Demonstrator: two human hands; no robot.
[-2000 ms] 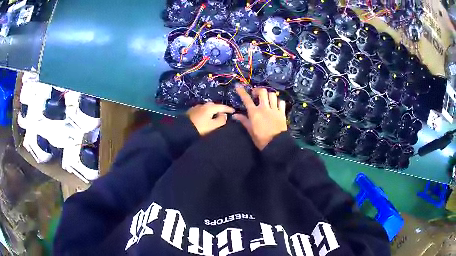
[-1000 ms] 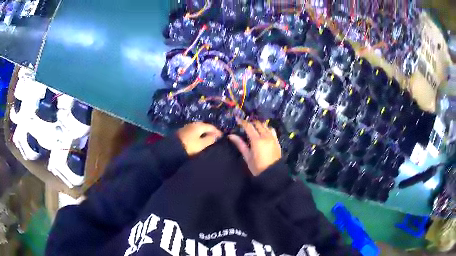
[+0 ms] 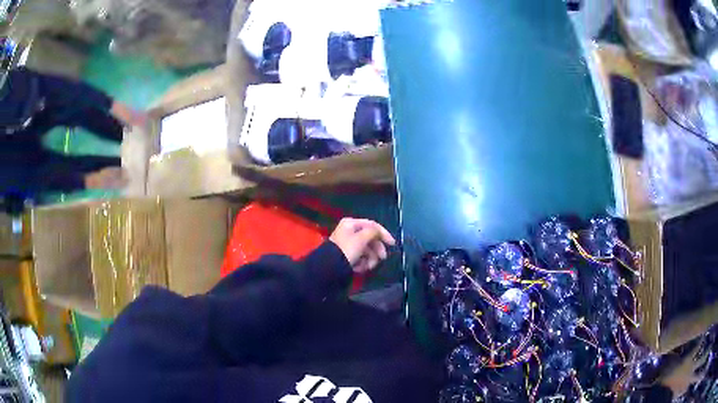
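Observation:
My left hand (image 3: 363, 243) is just off the bench's near edge, with its fingers partly curled; I see nothing in it. My right hand is out of the picture. Wired round modules (image 3: 513, 302) sit in black housings (image 3: 459, 315) at the lower right, on the green bench (image 3: 504, 118). Red, yellow and orange lead wires (image 3: 494, 361) trail over them.
An open carton (image 3: 331, 168) holds white-and-black units (image 3: 315, 118) left of the bench. A red stool (image 3: 272, 236) is beneath it. More cartons (image 3: 126, 252) stand at left. A person in dark clothes (image 3: 63, 118) is at the upper left. Another carton (image 3: 647, 279) stands behind the modules.
The view has swung left, so the modules are now at the lower right. My left hand has come away from them, off the bench edge. My right hand has gone out of view.

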